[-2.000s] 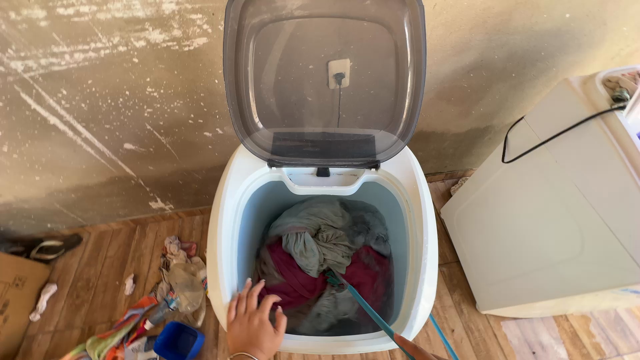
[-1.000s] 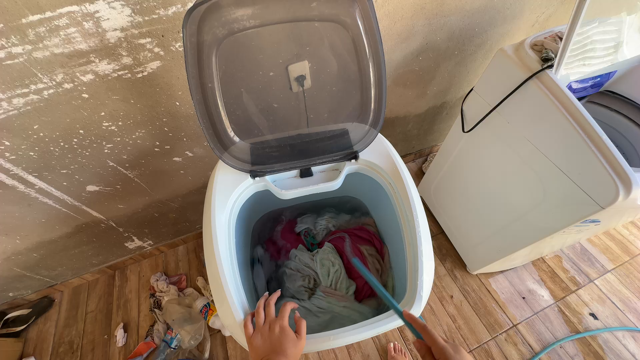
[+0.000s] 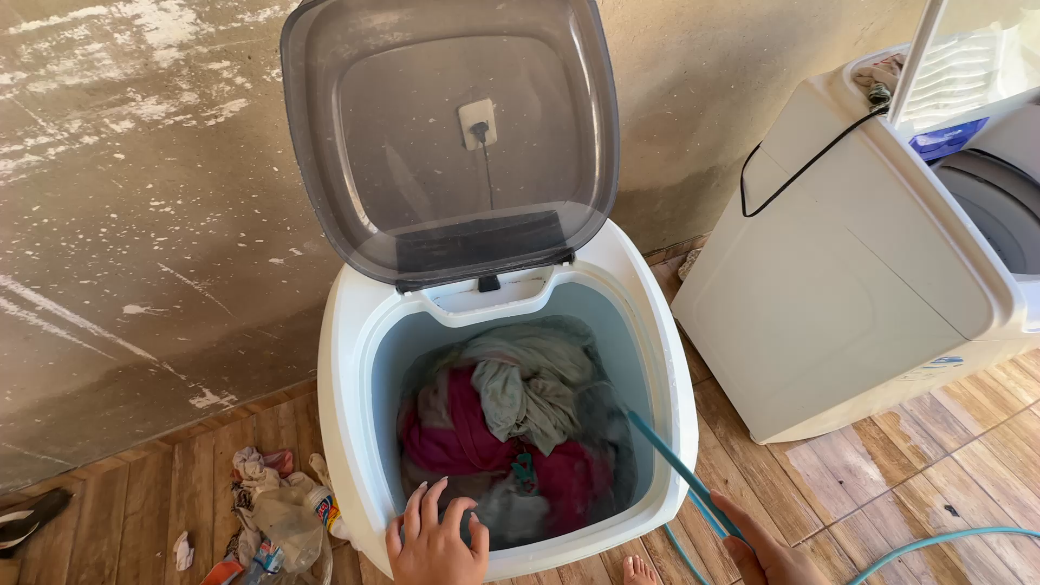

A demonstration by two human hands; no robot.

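A white top-load washing machine (image 3: 678,455) stands with its smoky see-through lid (image 3: 455,106) raised. Its tub holds water and wet laundry: grey-green cloth (image 3: 528,394), magenta cloth (image 3: 455,431) and dark pieces. My left hand (image 3: 439,536) rests on the front rim at the left, fingers spread over the tub, holding nothing. At the lower right my right hand (image 3: 760,544) is closed on a teal hose (image 3: 670,459); the hose's end reaches over the right rim into the tub. Whether water comes from it, I cannot tell clearly.
A second white washing machine (image 3: 845,268) stands at the right, a black cord hanging on it. Left on the wood-look floor lie rags, a plastic bag (image 3: 284,520), a bottle and a sandal (image 3: 32,520). More hose (image 3: 934,536) lies lower right. A bare foot (image 3: 639,571) shows below.
The laundry in the tub has shifted round. The hose end has moved from over the middle of the laundry to the tub's right side. My left hand stays at the front rim.
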